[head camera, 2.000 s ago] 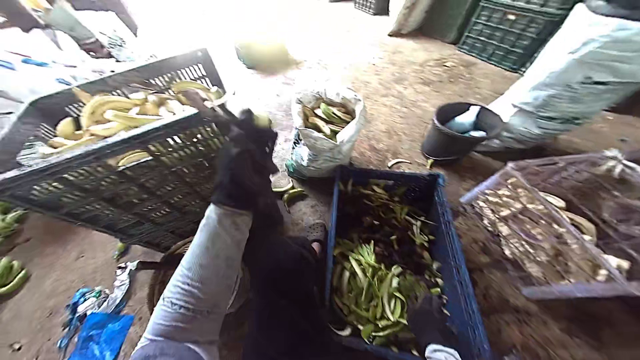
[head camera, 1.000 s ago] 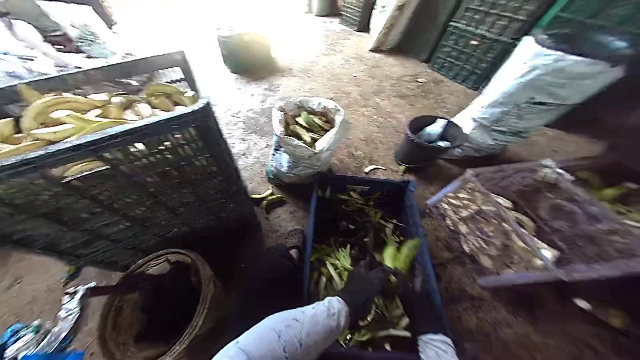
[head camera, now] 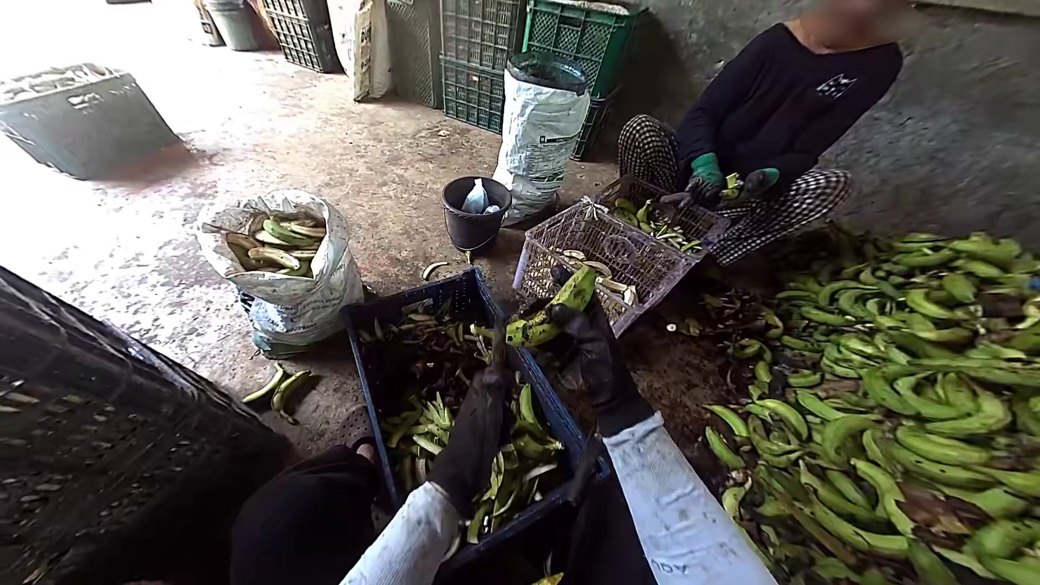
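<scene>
My right hand (head camera: 597, 357), in a black glove, grips a green plantain (head camera: 552, 309) with dark spots, raised over the right edge of a blue plastic crate (head camera: 561, 410). My left hand (head camera: 479, 422), also gloved in black, is closed around a dark, narrow tool (head camera: 498, 341), perhaps a knife, whose end is at the plantain's left tip. Its blade cannot be made out. Below both hands, green plantain peels (head camera: 439, 422) lie in the blue crate.
Green plantains (head camera: 910, 390) are heaped at right. A co-worker (head camera: 772, 106) in green gloves sits beyond a pale mesh crate (head camera: 601, 244). A white sack (head camera: 301, 284) of peeled or cut plantains, a black bucket (head camera: 475, 213) and a dark crate (head camera: 106, 422) stand around.
The view has swung right, showing the plantain heap and co-worker. My hands have risen from inside the blue crate, and a green plantain is now held up in my right hand.
</scene>
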